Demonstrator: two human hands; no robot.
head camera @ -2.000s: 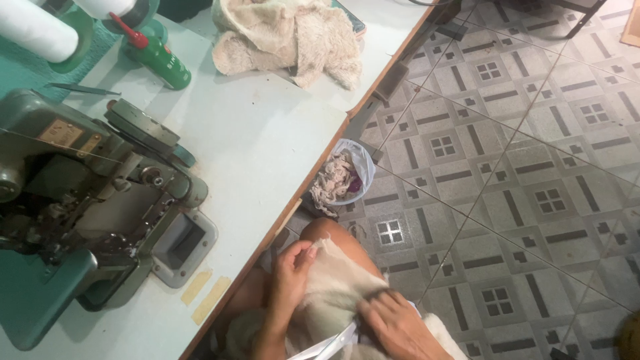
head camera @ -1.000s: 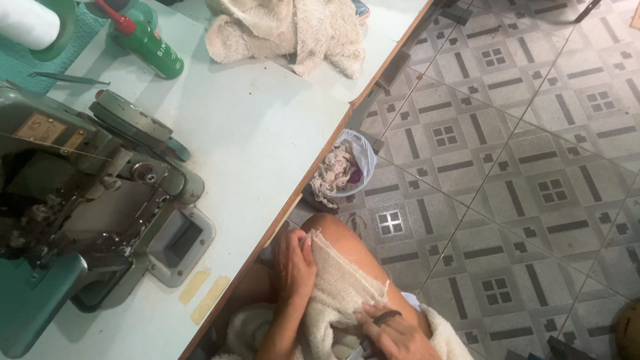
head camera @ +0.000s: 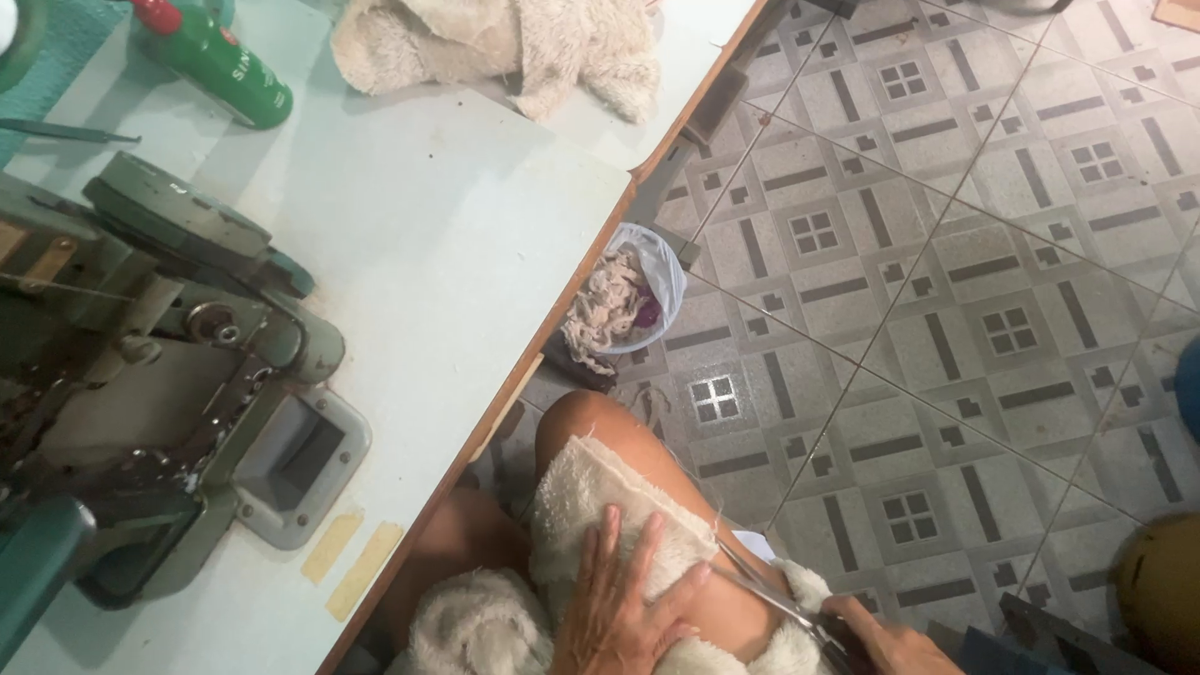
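Note:
A cream fleecy fabric piece [head camera: 609,516] lies over the person's thigh, its seamed edge running along the leg. My left hand [head camera: 623,591] rests flat on it with the fingers spread. In my right hand [head camera: 891,637] is a pair of metal scissors [head camera: 773,595], the blades pointing up and left at the fabric's corner. Whether the blades are parted is hard to tell. More of the fluffy fabric [head camera: 483,623] is bunched in the lap and beside the right hand.
On the white table [head camera: 422,262] stand a green sewing machine [head camera: 216,328], a green oil bottle [head camera: 220,70], tweezers [head camera: 70,129] and a heap of fleecy cloth [head camera: 506,47]. A lined bin of scraps [head camera: 623,291] sits on the patterned tile floor [head camera: 844,309] by the table's edge.
The left hand has left the fabric's upper edge and now lies flat on its middle. The right hand has moved right, and its scissors now point at the fabric's corner.

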